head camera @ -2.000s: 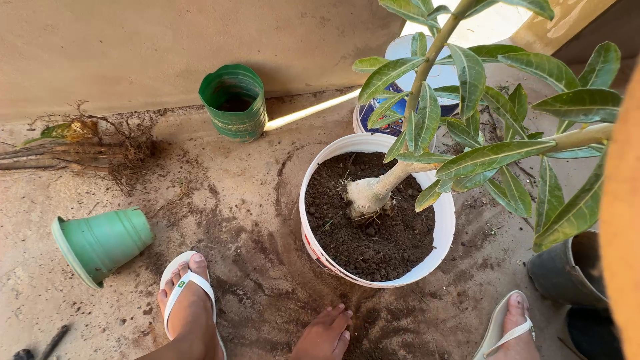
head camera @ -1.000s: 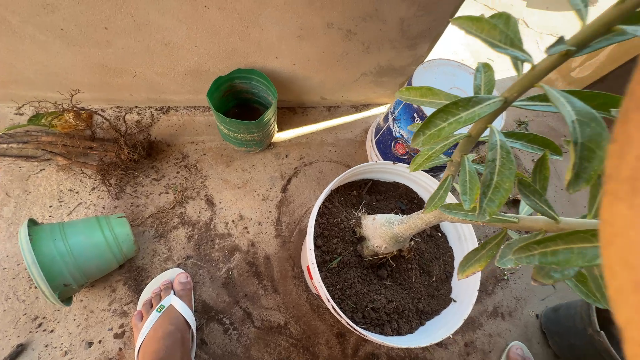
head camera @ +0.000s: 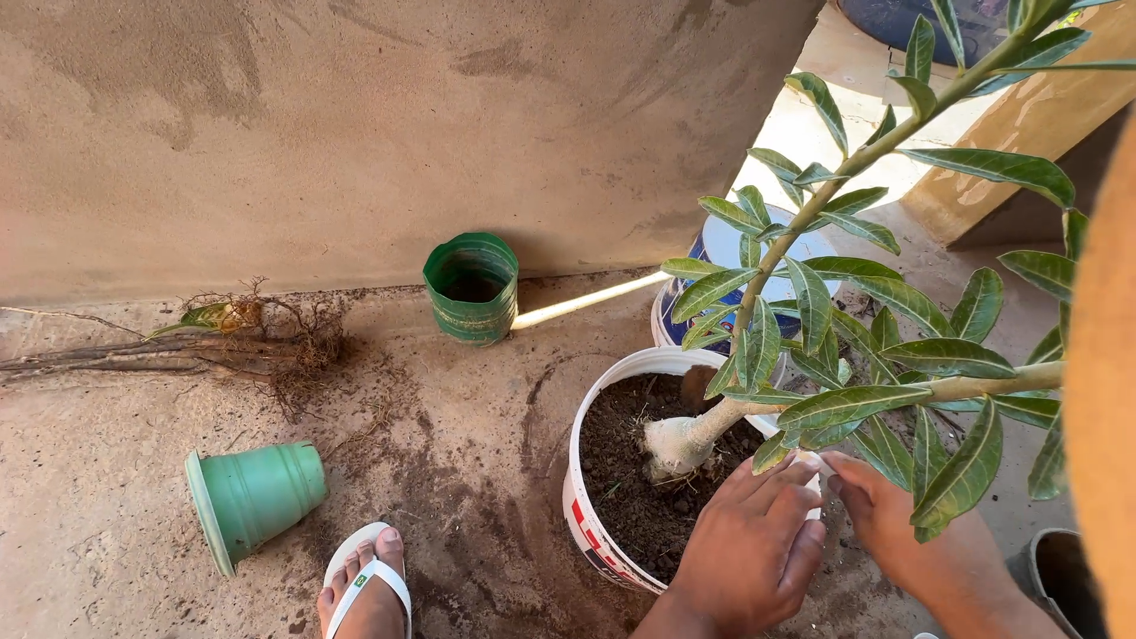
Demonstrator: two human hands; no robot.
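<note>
A desert rose plant with a swollen pale base (head camera: 679,446) leans to the right in a white plastic bucket (head camera: 581,515) of dark soil (head camera: 635,524). My left hand (head camera: 754,532) reaches over the bucket's near right side, its fingers at the rim. My right hand (head camera: 896,524) is just outside the same rim, thumb and forefinger at the edge beneath the leaves (head camera: 852,406). The fingertips of both hands come close together there. Whether either hand grips the rim cannot be told, as fingers and leaves partly hide it.
A green cut container (head camera: 472,302) stands by the wall (head camera: 355,133). Bare-root stems (head camera: 222,353) lie at left, above an overturned green pot (head camera: 257,497). Behind the bucket is a lidded blue-and-white pail (head camera: 683,311). A dark pot (head camera: 1056,577) stands at lower right; my sandaled foot (head camera: 368,586) is below.
Both hands have come to the bucket's right rim. Two seconds ago one hand was on the ground below the bucket; one second ago neither was in view. The view has shifted.
</note>
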